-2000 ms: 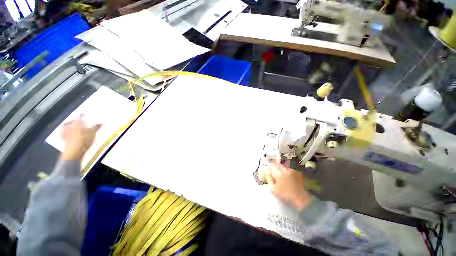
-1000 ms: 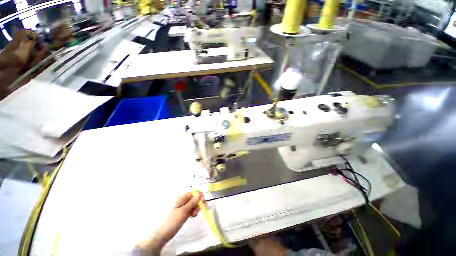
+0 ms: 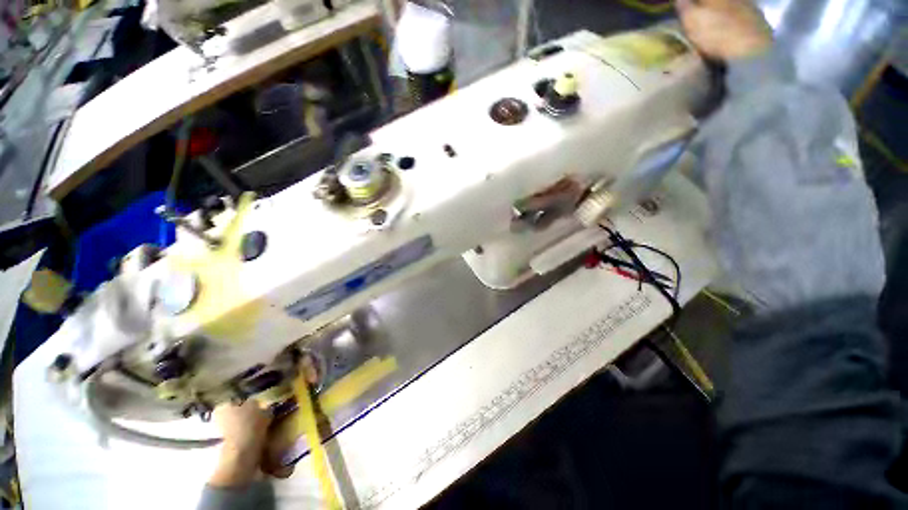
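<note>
The white sewing machine head [image 3: 428, 189] with its blue label runs across the view. A yellow webbing strip [image 3: 315, 443] hangs from the needle area toward me over the table edge. My left hand [image 3: 249, 438] is at the needle area, its fingertips on the strip's end, partly hidden by the machine head. My right hand [image 3: 725, 28] is at the far right end of the arm, over the handwheel, blurred and cut by the top edge.
A printed ruler [image 3: 538, 374] runs along the table's near edge. Black and red cables [image 3: 642, 267] lie right of the arm. A blue bin [image 3: 119, 239] and another machine table [image 3: 214, 85] stand beyond. A white spool [image 3: 422, 40] is behind the arm.
The view has moved closer to the machine. My left hand and the strip have gone from in front of the needle to under it. My right hand has risen from the near edge to the handwheel end.
</note>
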